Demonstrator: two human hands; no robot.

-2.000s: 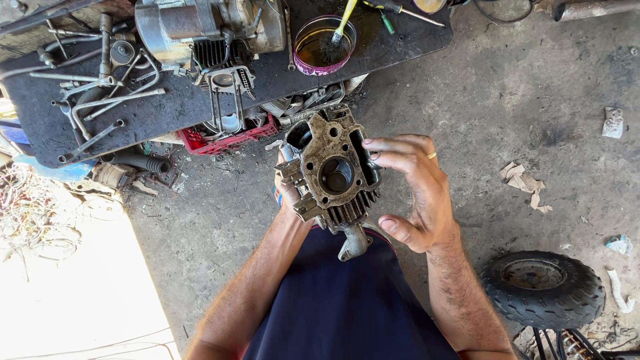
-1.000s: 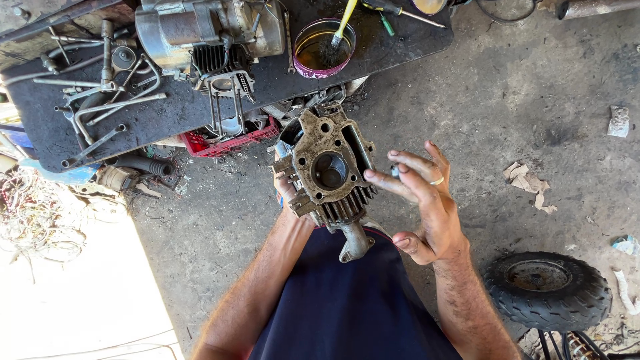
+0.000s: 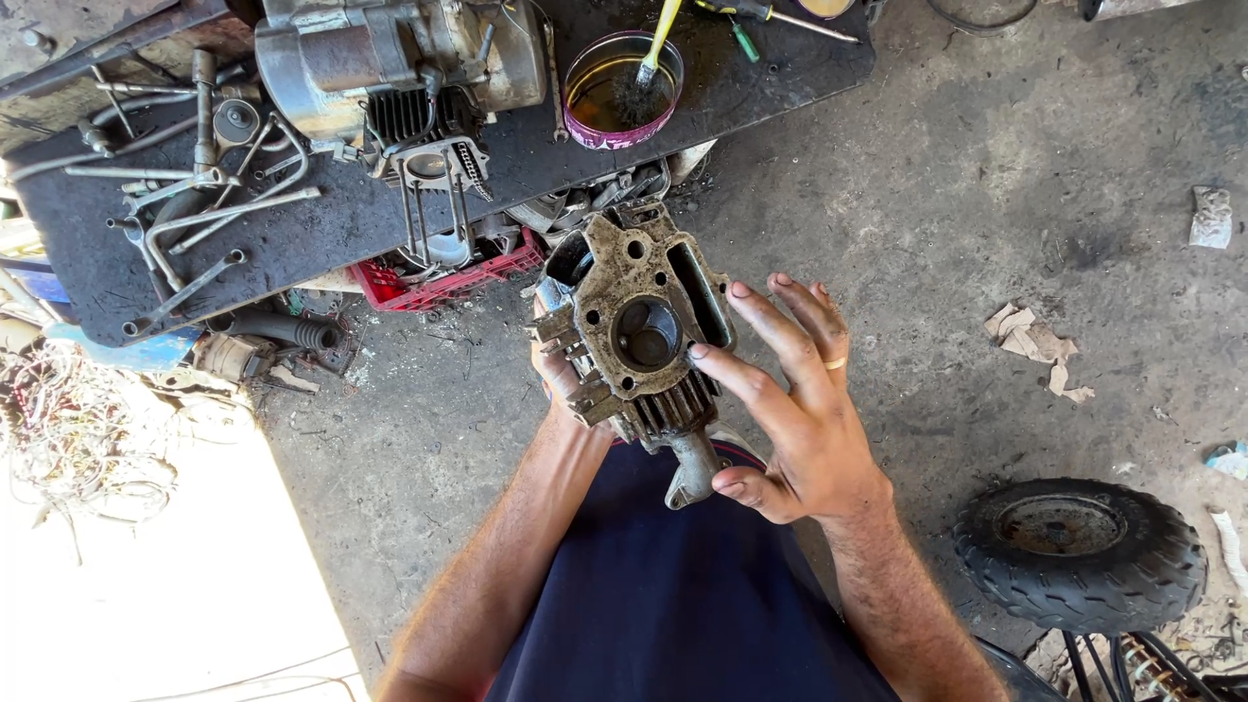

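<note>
A greasy engine cylinder head, finned and with an intake pipe at its lower end, is held up above my lap, its round combustion chamber facing the camera. My left hand grips it from the left and beneath; most of those fingers are hidden behind it. The fingers of my right hand are spread at its right side. The index fingertip is at the flat face beside the chamber, and the thumb is close to the intake pipe. My right hand wears a ring.
A dark workbench bears an engine, wrenches, a tin of oily liquid with a brush, and a screwdriver. Below its edge sits a red crate. A knobby-tyred wheel lies at the lower right, near torn paper.
My right index fingertip has come in from the cylinder head's right edge onto its face near the chamber. My left hand keeps its hold.
</note>
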